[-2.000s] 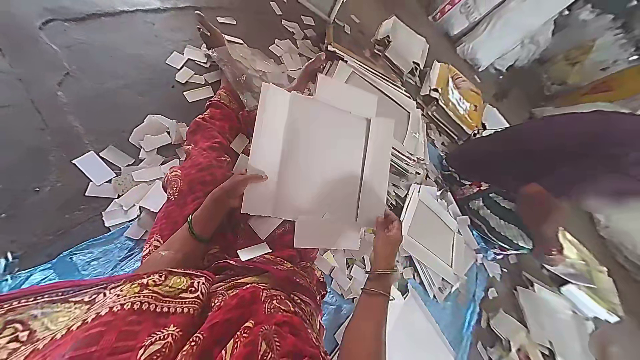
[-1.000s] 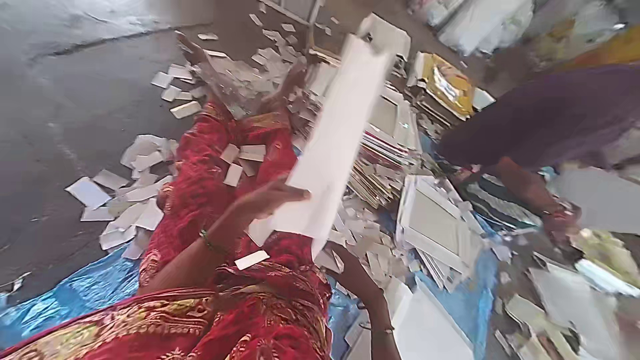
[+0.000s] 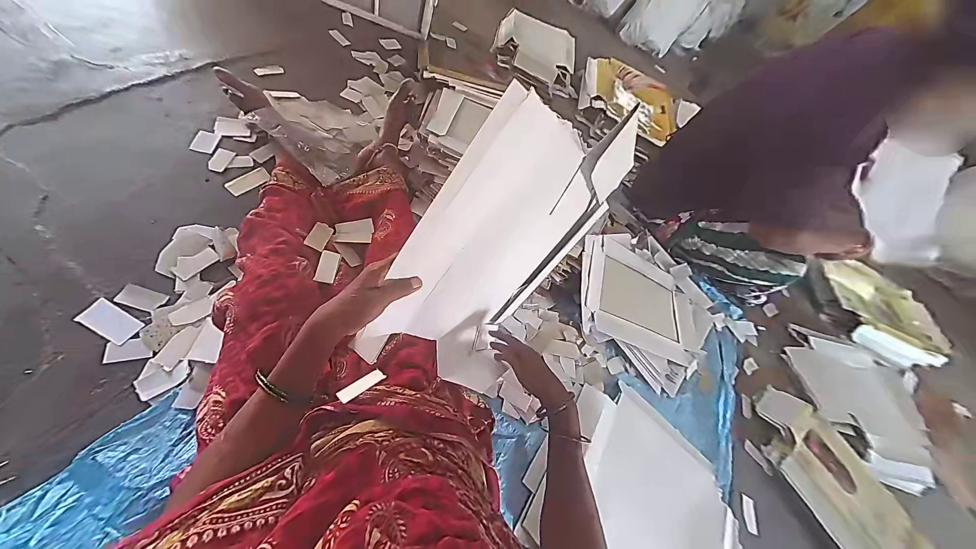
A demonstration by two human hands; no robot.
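Observation:
A large white folded cardboard sheet [image 3: 488,221] with flaps is tilted above my lap. My left hand [image 3: 366,301] grips its lower left edge, the thumb lying on the white face. My right hand [image 3: 526,370] is by the lower right corner with its fingers spread; whether it touches the board is hard to tell. A small cream card strip [image 3: 361,386] rests on the red patterned cloth over my lap, and several small card pieces [image 3: 327,267] lie farther up on my legs.
Scraps of white card [image 3: 171,335] are heaped at left. A stack of framed card blanks [image 3: 637,301] stands at right, near a blue plastic sheet [image 3: 705,404]. Large white sheets [image 3: 656,480] lie at lower right. Another person [image 3: 770,145] in dark purple clothing is close at right.
The white board was held flat in both hands two seconds ago, then turned narrow and upright. Now it is tilted with its broad face showing and flaps folded out at right.

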